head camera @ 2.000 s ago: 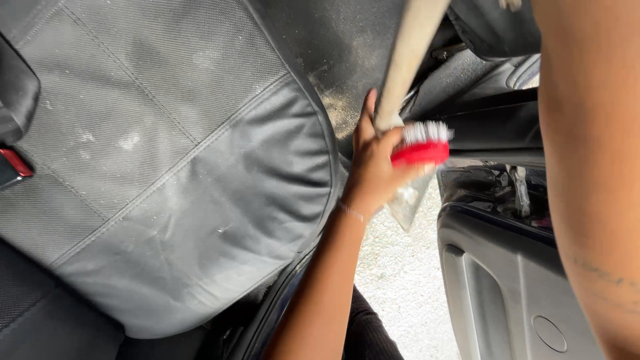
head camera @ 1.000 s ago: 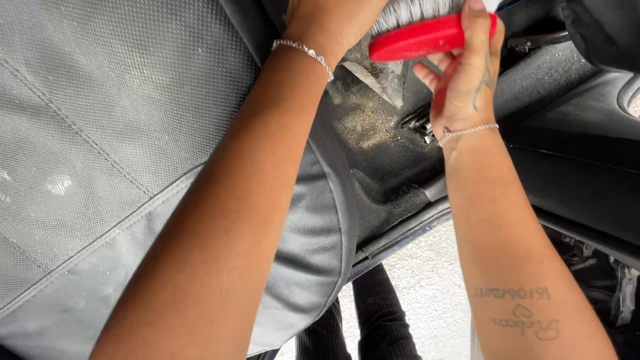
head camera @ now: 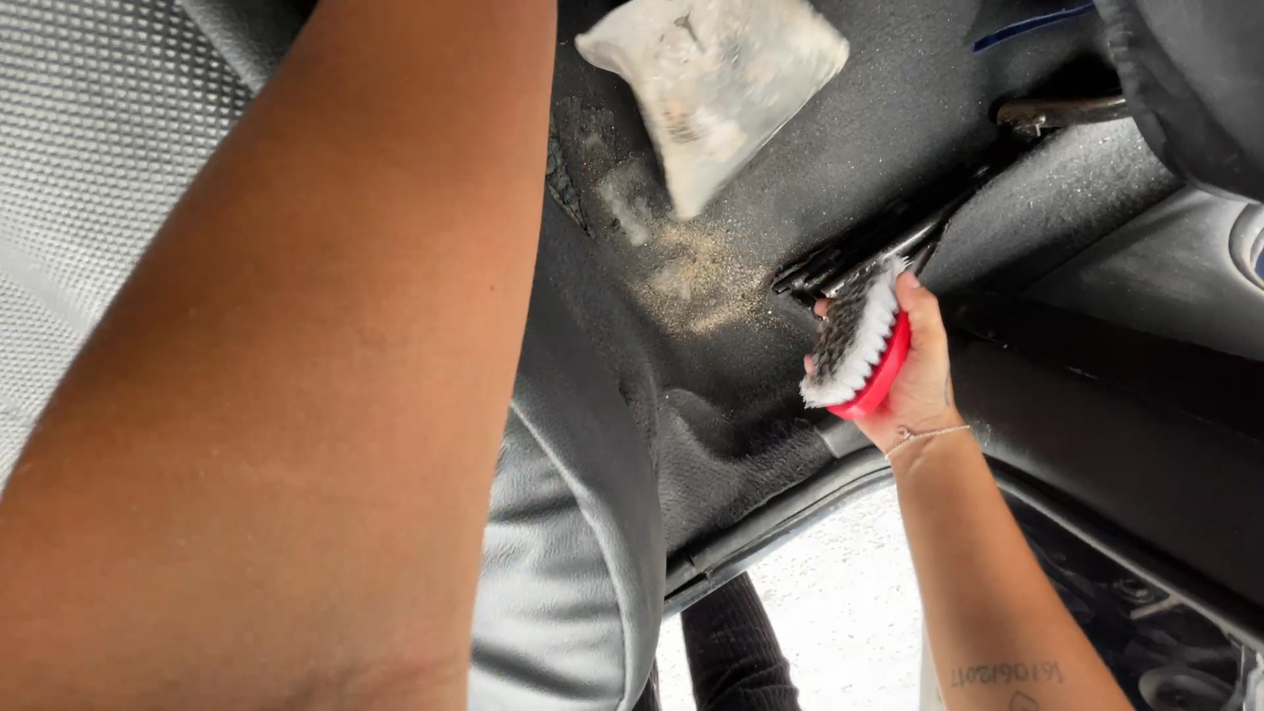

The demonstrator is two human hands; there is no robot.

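My right hand point(head camera: 918, 365) grips a scrub brush with a red back point(head camera: 877, 380); its white and grey bristles face up and to the left, beside the black metal seat rail point(head camera: 889, 247). A dusty plastic dustpan or bag point(head camera: 721, 89), which of the two I cannot tell, lies at the top centre on the dark car floor. Just below its pointed corner, sandy dirt point(head camera: 701, 281) is spread over the floor mat or carpet. My left forearm crosses the left half of the view, and the left hand is beyond the top edge, out of sight.
The grey leather-like car seat point(head camera: 563, 553) stands at the left, with its textured cover behind my left arm. A door sill point(head camera: 780, 523) curves along the floor's lower edge, with bright ground outside. Another seat's dark edge point(head camera: 1185, 89) is at the upper right. A dark-clothed leg point(head camera: 736, 647) shows below.
My right hand has moved down with the brush, near the seat rail. My left hand, partly in view a second ago, has gone out at the top. More of the sandy dirt shows.
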